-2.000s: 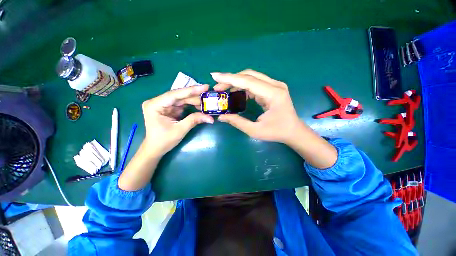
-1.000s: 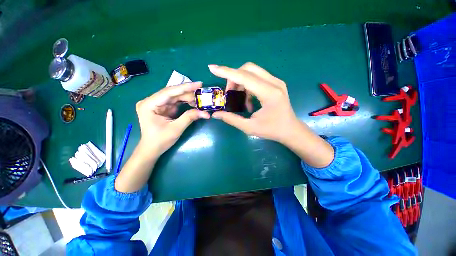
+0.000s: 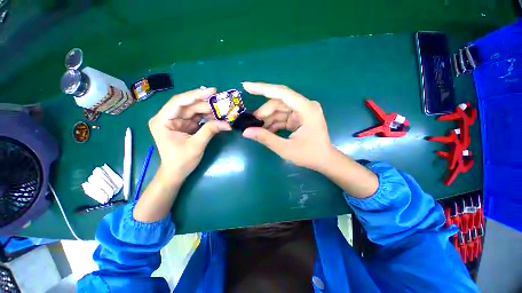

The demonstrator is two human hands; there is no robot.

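An open watch case, dark-rimmed with white and orange parts inside, is held above the green bench, tilted. My left hand grips its left side between thumb and fingers. The black display module hangs open at the case's lower right. My right hand has its thumb and bent fingers at the display module's right end; the index finger is raised beside the case. The inner fingers of both hands are partly hidden.
A white bottle, a spare opened unit, a small pot, wipes, a white stick and a blue stick lie left. Red clamps, a phone and a blue bin are right. A fan stands far left.
The case has tilted and shifted slightly left and up; the display module has swung down and left beneath its right side. The white wipe behind the hands is no longer visible.
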